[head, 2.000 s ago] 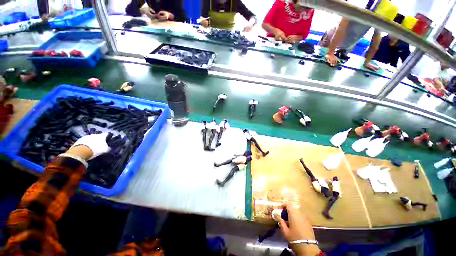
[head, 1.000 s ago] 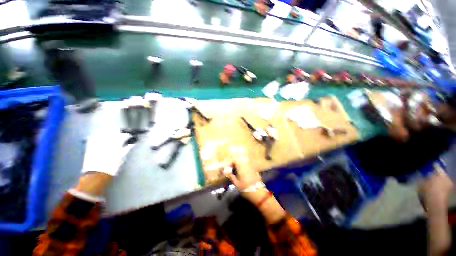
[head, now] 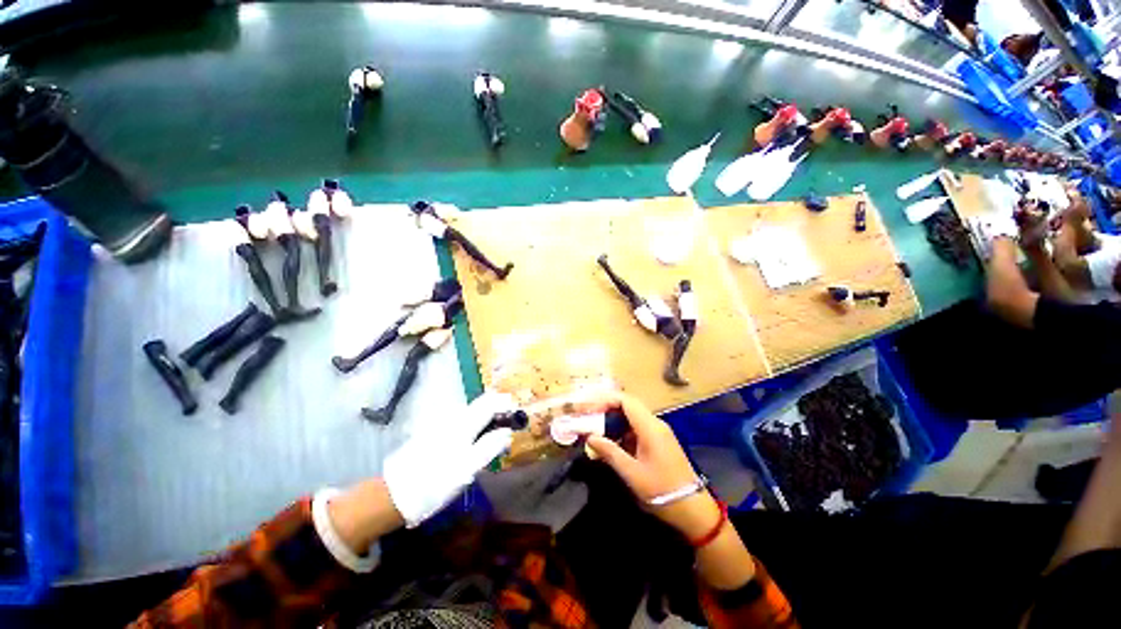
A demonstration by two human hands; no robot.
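My left hand [head: 445, 462], in a white glove, holds a black figure leg [head: 505, 421] at the near edge of the tan work board [head: 541, 307]. My right hand [head: 645, 457], bare with a bracelet and a red band, holds a small pale hip piece [head: 578, 426] with a dark part at its right. The leg's end and the hip piece are close, with a small gap between them. Several loose black legs [head: 229, 338] lie on the pale foam mat [head: 148, 473]. Several leg-and-hip subassemblies [head: 285, 246] lie at the mat's back edge.
The blue parts bin [head: 55, 406] is at the far left, beside a dark bottle [head: 92, 184]. Red and tan upper body pieces [head: 583, 121] and white pointed pieces [head: 692, 165] lie on the green belt [head: 271, 135]. A lower blue bin [head: 891, 381] and another person's arms [head: 1010, 280] are right.
My left hand has moved from the blue bin over the mat to the board's near edge, beside my right hand. Loose legs now lie on the mat. The view has turned right.
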